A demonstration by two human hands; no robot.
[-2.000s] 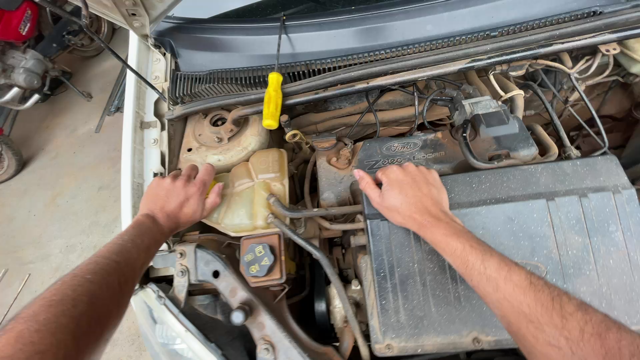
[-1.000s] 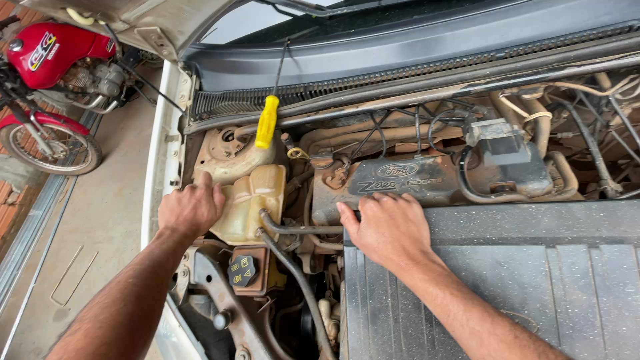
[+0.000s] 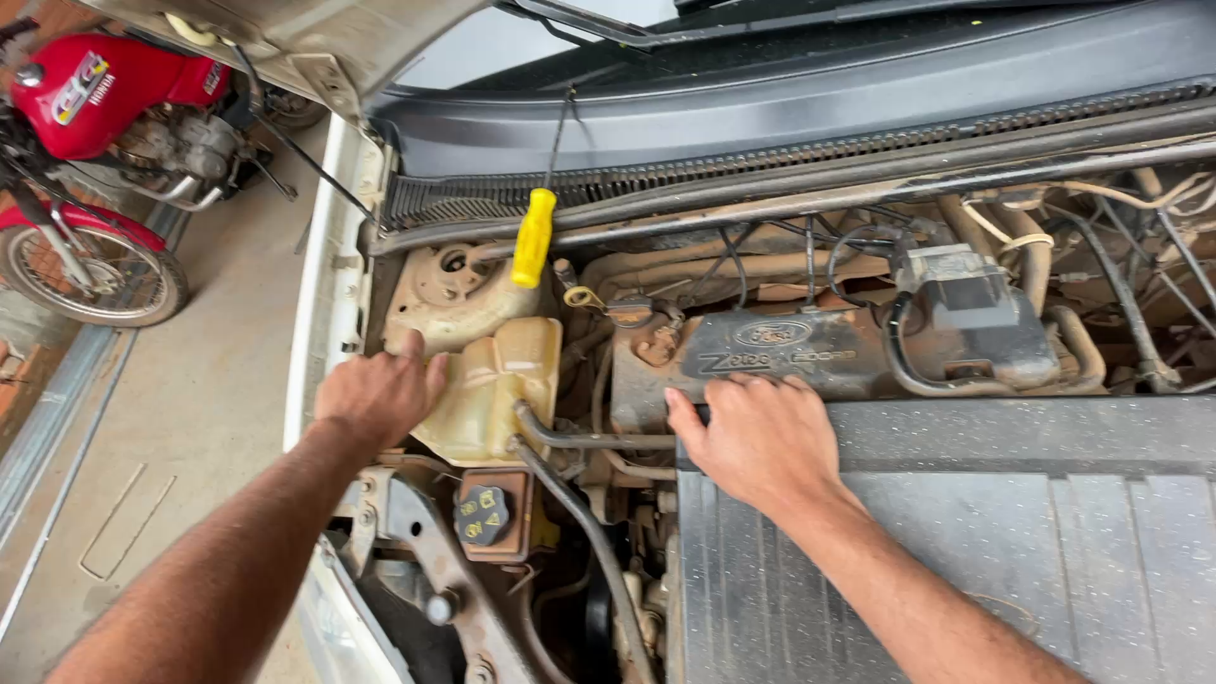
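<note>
Under the raised hood, my left hand rests at the left edge of the translucent coolant reservoir, its fingers partly hidden. Below that reservoir is a black cap on a dirty brown neck. My right hand lies palm down on the rear left corner of the black air filter housing, fingertips touching the Ford engine cover. A screwdriver with a yellow handle leans on the cowl, its shaft pointing toward the windshield. Between the hands run dark rubber hoses.
A yellow dipstick ring and an oil filler cap sit behind the reservoir. The white fender borders the bay. Beyond it stand a red Honda motorcycle and a bent wire on the floor.
The view has swung left, bringing more of the motorcycle into sight. Both hands stay at about the same places on the reservoir's edge and the housing.
</note>
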